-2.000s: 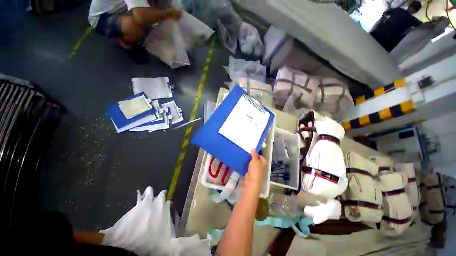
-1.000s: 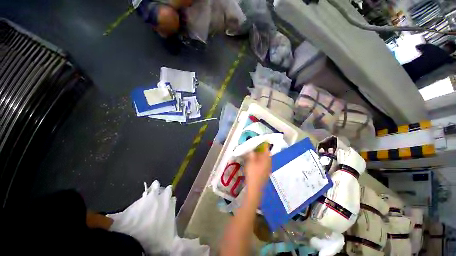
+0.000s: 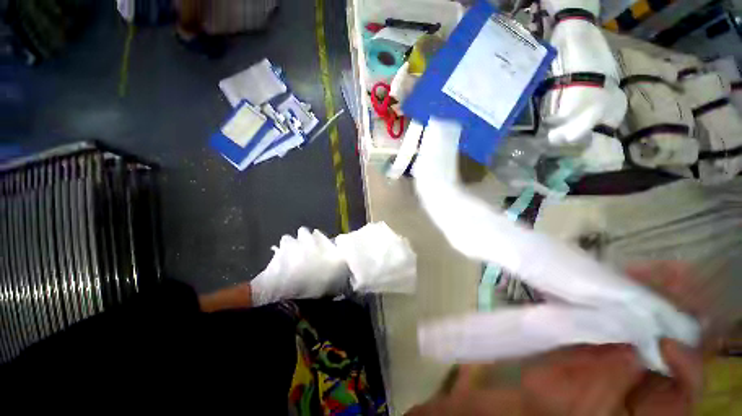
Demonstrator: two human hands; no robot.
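A long white fabric strip [image 3: 504, 244] runs from beside the blue clipboard [image 3: 496, 73] across the table to my right hand [image 3: 671, 357]. My right hand is blurred at the lower right, shut on the strip. A second white length [image 3: 521, 331] trails left from that hand. My left forearm comes in from the lower left and ends in bunched white sheer fabric [image 3: 305, 264], which hides my left hand. A thicker white folded part [image 3: 381, 258] of this bundle reaches over the table's edge.
The white tray [image 3: 382, 146] holds red-handled scissors [image 3: 386, 110] and a light-blue tape roll [image 3: 384, 58]. Strapped cream rolls [image 3: 659, 101] lie at the upper right. Clipboards [image 3: 244, 134] lie on the floor. A steel-tube rack [image 3: 73, 236] stands left. A person is partly visible at top left.
My right hand has left the tray and moved to the lower right, taking hold of the white strip. The bundle at my left arm has risen to the table edge. The view has shifted.
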